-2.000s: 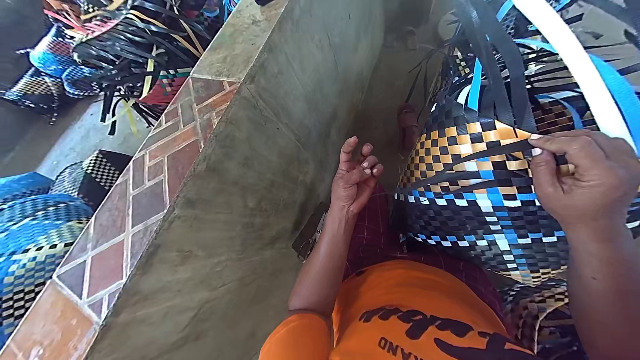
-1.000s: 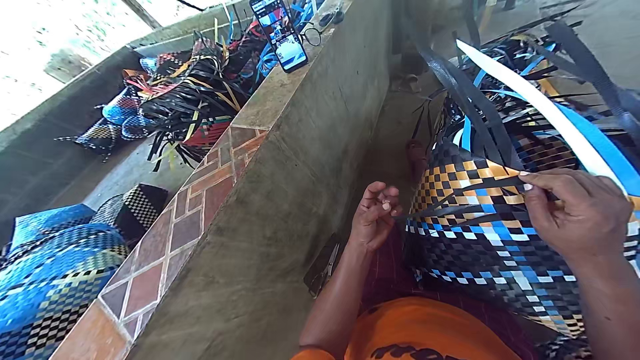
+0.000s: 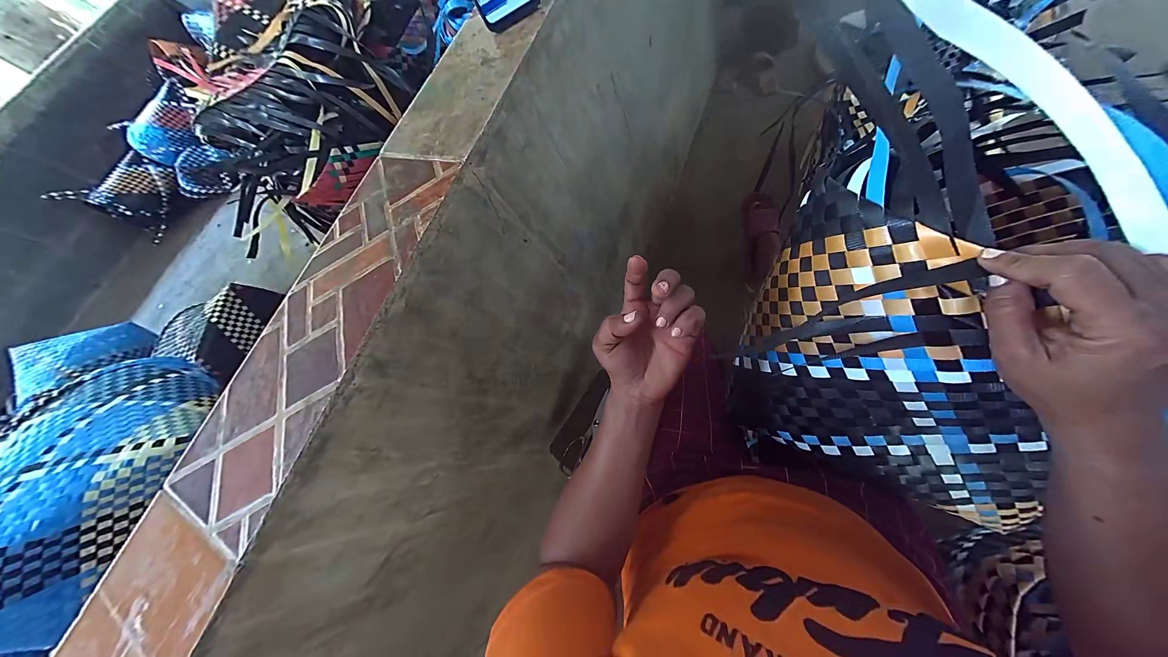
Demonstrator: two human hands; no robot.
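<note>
A large basket woven of flat plastic strips (image 3: 876,392), in black, gold, blue and white, leans at my right side with loose strip ends rising from its rim. My right hand (image 3: 1086,319) pinches a black strip (image 3: 922,278) at the basket's gold band between thumb and forefinger. A wide white strip (image 3: 1049,82) curves above that hand. My left hand (image 3: 652,328) is raised left of the basket, touching nothing, palm up with its fingers partly curled and apart.
A low concrete wall (image 3: 438,365) topped with tiles (image 3: 310,347) runs along my left. Beyond it lie blue woven baskets (image 3: 109,438) and a heap of black strips (image 3: 301,100). A phone (image 3: 502,11) rests on the wall top. Another woven basket (image 3: 1004,584) is at lower right.
The view has shifted between frames. My right hand keeps its pinch at the basket's gold band, and my left hand stays raised and holds nothing.
</note>
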